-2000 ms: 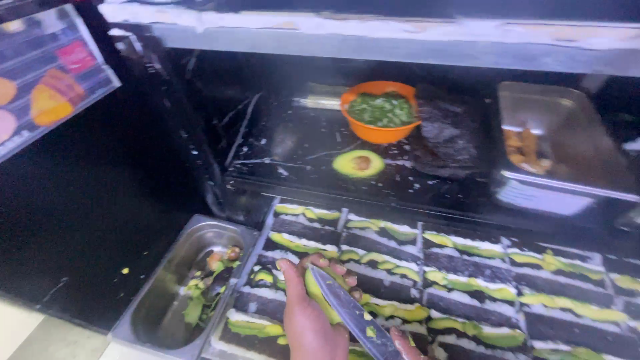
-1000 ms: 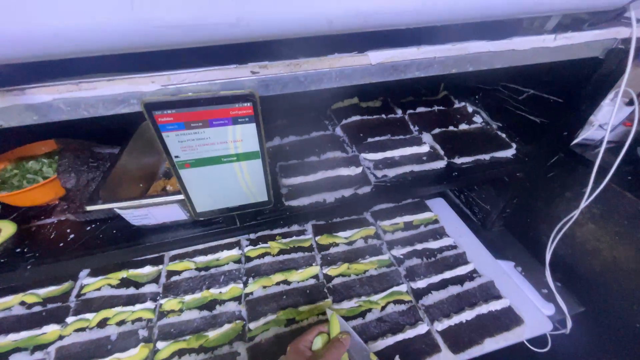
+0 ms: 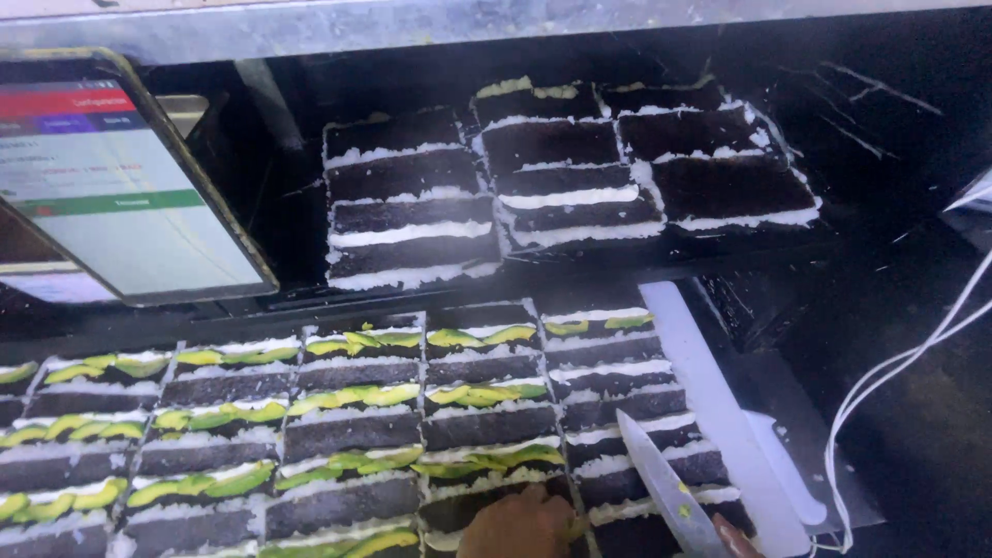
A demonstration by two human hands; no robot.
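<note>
Rows of dark nori sheets with white rice edges [image 3: 349, 426] cover the lower part of the head view. Many carry a white creamy line topped with avocado slices [image 3: 356, 397]. Low in the middle, my left hand [image 3: 519, 523] is over the nori, fingers bent down; a small yellow-green bit shows at its right side, and what lies under the palm is hidden. At the bottom right, fingers of my right hand [image 3: 732, 539] hold a kitchen knife [image 3: 663, 480], its blade pointing up and left over the rightmost column, with green residue on it.
A tablet [image 3: 155, 201] leans at the upper left. More rice-edged nori sheets [image 3: 542, 147] lie on the dark shelf behind. A white board [image 3: 721, 418] borders the rows at right, beside a white plastic piece [image 3: 783, 465] and white cables [image 3: 833, 442]. A metal ledge [image 3: 387, 35] crosses the top.
The view has swung far right, from the orange bowl and metal pans toward the tablet and right-hand rows. The avocado seen in my left hand two seconds ago is now mostly out of sight.
</note>
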